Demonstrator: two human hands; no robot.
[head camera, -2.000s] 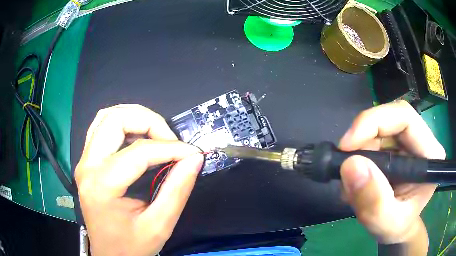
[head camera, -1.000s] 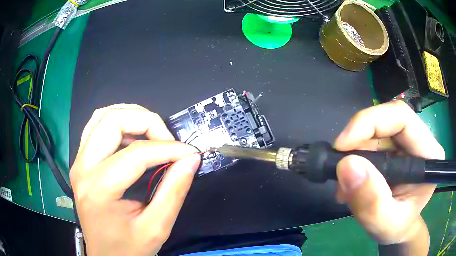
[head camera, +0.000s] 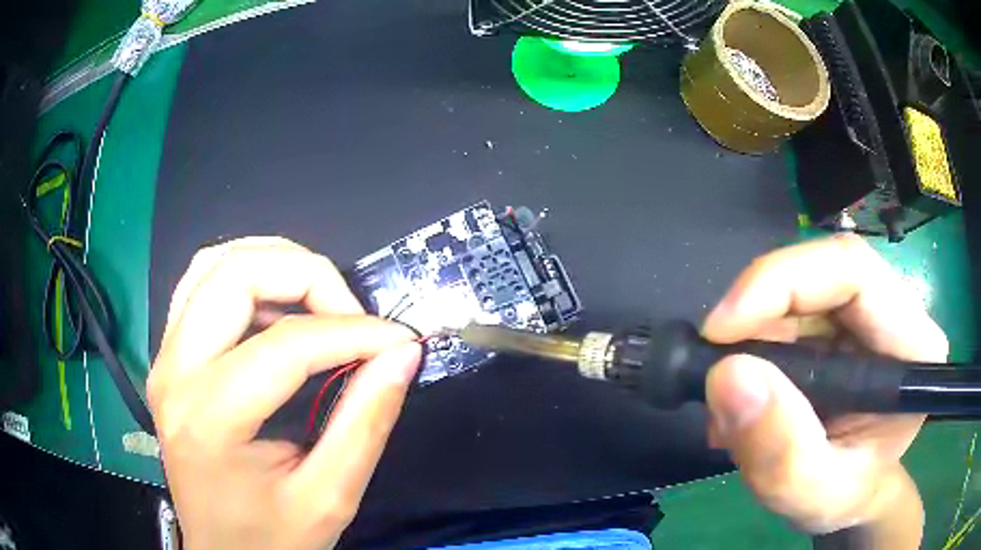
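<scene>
The circuit board (head camera: 479, 269) lies tilted on the black mat, with black housing (head camera: 546, 281) along its right side. My left hand (head camera: 274, 376), bare, pinches thin lead wires (head camera: 333, 385), red and dark, between thumb and forefinger at the board's lower left. My right hand (head camera: 834, 376), bare, holds the soldering iron (head camera: 667, 363) by its black grip. The iron's tip is at the wire ends over the board's lower part; whether it touches cannot be told.
The wire guard of a fan (head camera: 602, 16) and a green disc (head camera: 567, 73) are at the top. A tan round pot (head camera: 715, 97) and the black soldering station (head camera: 882, 140) stand upper right. A coiled black cable (head camera: 67, 252) lies left. A blue edge (head camera: 538, 540) shows at the bottom.
The board, both hands and the iron appear slightly further left and lower in the view. The grips on the wires and the iron are unchanged.
</scene>
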